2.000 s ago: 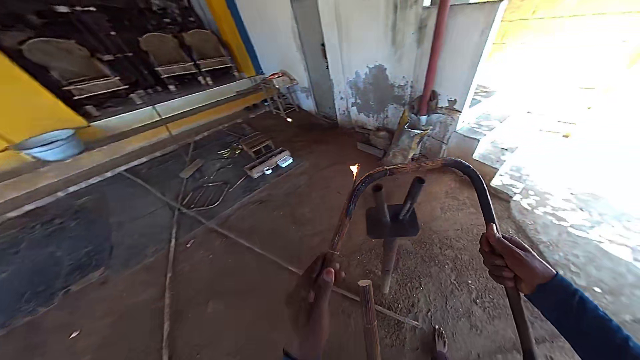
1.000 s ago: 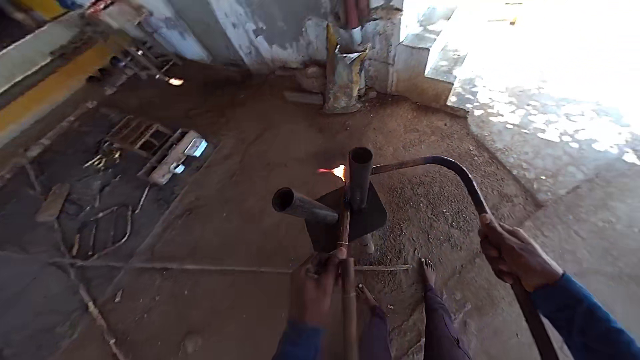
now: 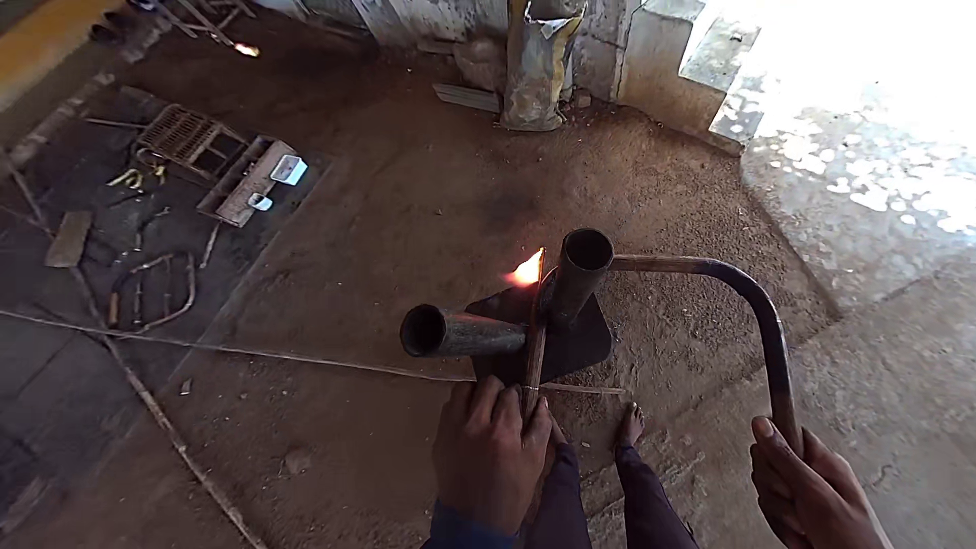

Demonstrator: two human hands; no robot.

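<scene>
A cane pole (image 3: 770, 335), bent at the right with dark scorched parts, runs between two upright metal pipes on a dark metal plate (image 3: 587, 351). My right hand (image 3: 816, 488) is closed on its lower right end. My left hand (image 3: 496, 450) grips cane just in front of the plate, close to the left metal pipe (image 3: 473, 335). The right metal pipe (image 3: 583, 267) stands beside the cane's crossing part. A flame (image 3: 528, 268) burns at the cane behind the plate; its source is hidden.
Bare feet (image 3: 631, 425) are below the plate. A cane frame (image 3: 156, 293), a wooden tray (image 3: 244, 183) with white containers and a long thin pole (image 3: 175, 442) lie at left. A worn sack (image 3: 534, 76) stands by the wall. Another flame (image 3: 246, 49) burns at upper left. Concrete steps (image 3: 724, 76) rise at upper right.
The bent cane, held above the plate two seconds ago, has come down between the pipes. My left hand has moved in close to the plate. The view has tilted down and closer.
</scene>
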